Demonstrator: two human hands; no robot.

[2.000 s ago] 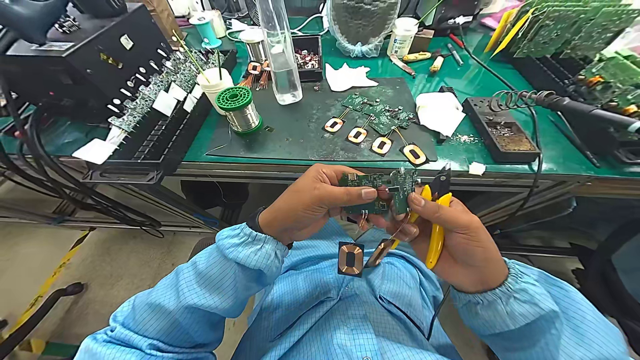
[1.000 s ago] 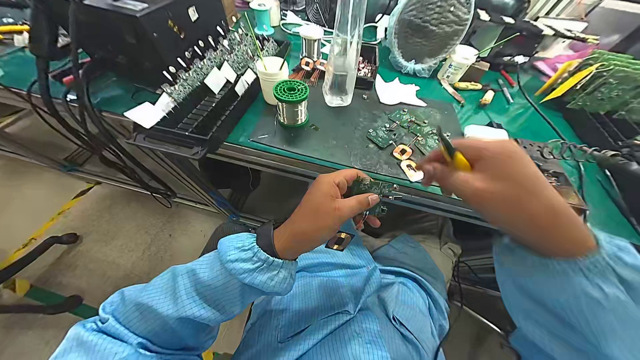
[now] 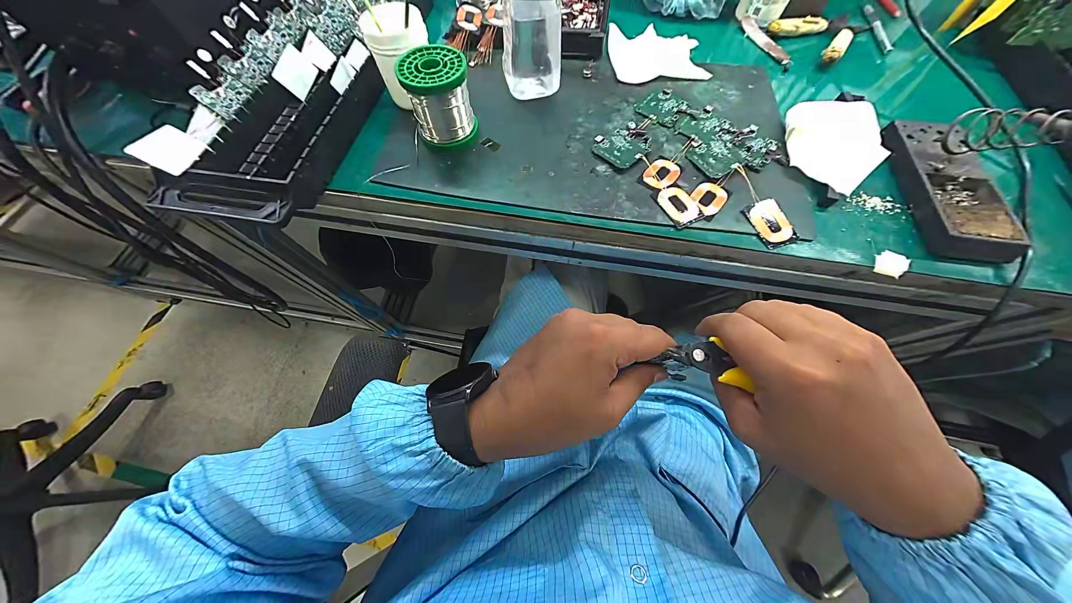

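My right hand [image 3: 821,402] is closed around yellow-handled cutting pliers [image 3: 702,357], their dark jaws pointing left above my lap. My left hand [image 3: 569,381], with a black watch on the wrist, pinches a small dark piece at the jaw tips; the fingers mostly hide it, and what it is I cannot tell. Beyond the hands, on a dark mat [image 3: 536,159], lie several green circuit boards [image 3: 720,146] wired to copper coils [image 3: 769,220]. A spool of solder wire [image 3: 444,109] stands upright on the mat's left part.
A black rack of boards [image 3: 276,126] stands at the left. A clear bottle [image 3: 532,50] and white cup [image 3: 392,46] are behind the mat. White wipes [image 3: 833,146], a black tray with residue [image 3: 959,193] and a coiled cord [image 3: 997,130] lie right. The table edge [image 3: 586,251] runs before my lap.
My right hand has come back from over the coils to my left hand at my lap, pliers still in it. More coils show on the mat than a second ago. The view has shifted closer.
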